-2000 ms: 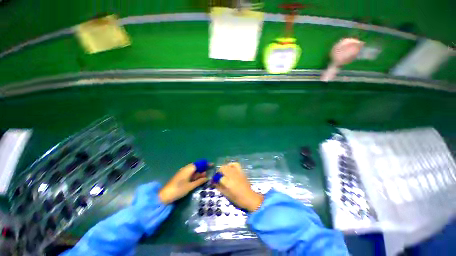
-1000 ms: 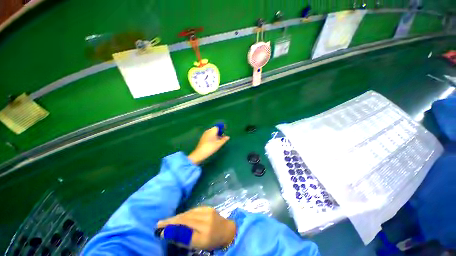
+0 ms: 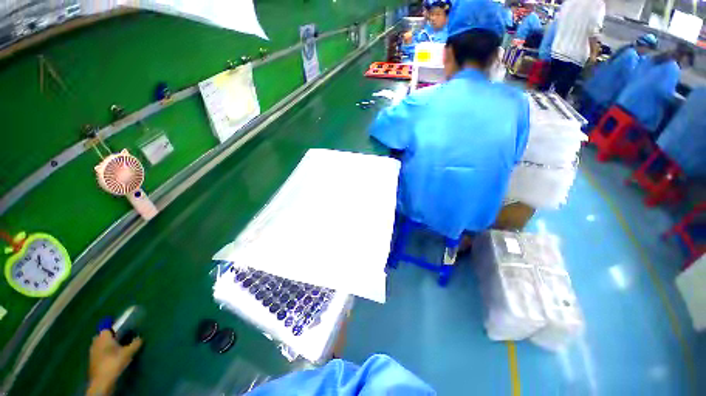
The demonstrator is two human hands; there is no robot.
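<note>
My left hand, with a blue finger cover, is at the lower left on the green bench, small and blurred. A small pale, shiny object and a dark round piece are at its fingertips; I cannot tell whether they are gripped. My right hand is out of the picture; only a blue sleeve shows at the bottom edge. Two loose black discs lie side by side right of my left hand. A stacked filled tray holds rows of dark discs, partly under a white sheet.
A person in a blue gown and cap sits beyond the sheet on a blue stool. Wrapped stacks stand on the floor. The partition carries an apple-shaped clock and a pink fan. Other workers and red stools are behind.
The view has swung right, bringing the seated person and floor into view. My left hand has reached the dark piece beyond the disc pair. My right hand has left the picture.
</note>
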